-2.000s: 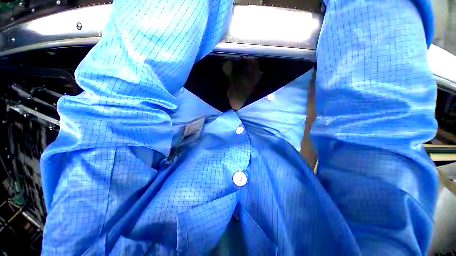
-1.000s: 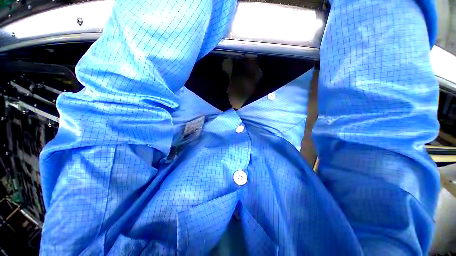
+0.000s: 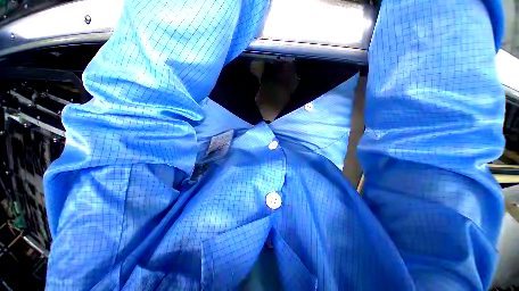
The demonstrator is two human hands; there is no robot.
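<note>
Both of my hands are out of the picture, cut off by its top edge. Only my two sleeves show, in light blue smock cloth with fine grid lines, reaching up and forward over the silver rail of the line (image 3: 318, 23). The front of my smock (image 3: 227, 227) with white buttons fills the middle. What my hands hold or touch cannot be seen.
The silver rail also runs to the upper left, with a small screw on it. Dark frames with metal bars (image 3: 34, 165) stand at my left side. A pale surface (image 3: 508, 256) shows at the lower right edge. The space under the rail is dark.
My right sleeve has shifted slightly to the right. The rail sits a little differently in the picture. Otherwise the view is nearly the same.
</note>
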